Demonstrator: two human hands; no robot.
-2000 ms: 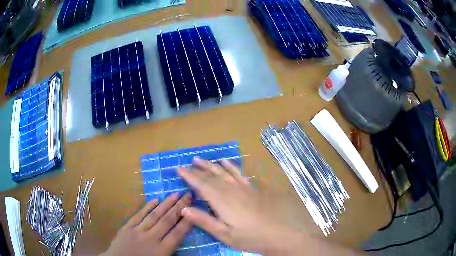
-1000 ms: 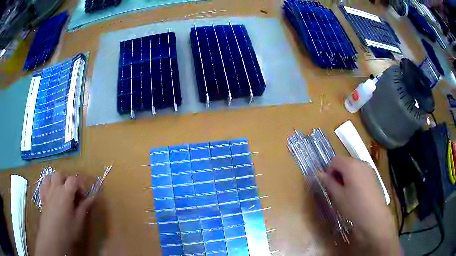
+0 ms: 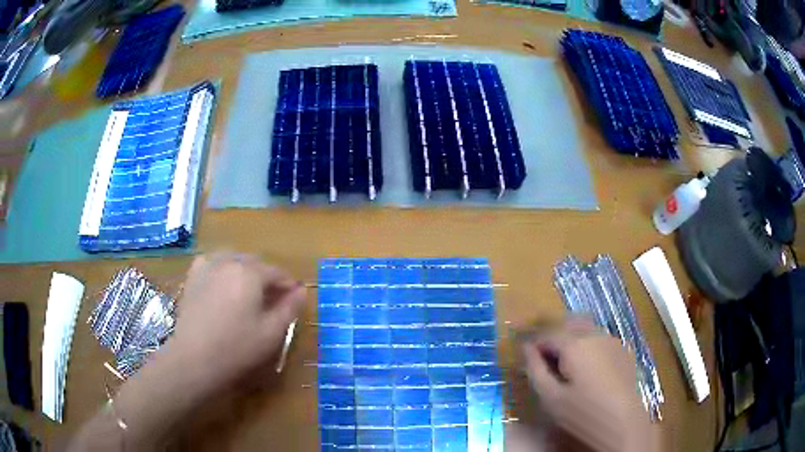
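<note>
The light-blue cell string [image 3: 406, 353] lies in front of me, with thin wire ends poking out on both sides. My left hand [image 3: 234, 305] is just left of its upper part, fingertips pinched on a short ribbon piece [image 3: 287, 344] that hangs below them. My right hand [image 3: 574, 366] is beside the panel's right edge with fingers curled together; it is blurred and I cannot tell whether it holds a ribbon. Short ribbon pieces [image 3: 132, 320] lie in a heap at left. Long ribbon pieces [image 3: 609, 305] lie in a bundle at right, partly behind my right hand.
White strips lie at left [image 3: 60, 344] and right [image 3: 673, 322]. Two dark cell stacks [image 3: 327, 132] stand on a pale sheet behind. Finished strings [image 3: 146, 168] are at upper left. A white bottle [image 3: 680, 205] and a grey ribbed drum [image 3: 741, 229] are at right.
Both hands have moved from the ribbon piles inward to the panel's two sides. A short ribbon now shows at my left fingertips. The view has shifted, so the bench things appear further right.
</note>
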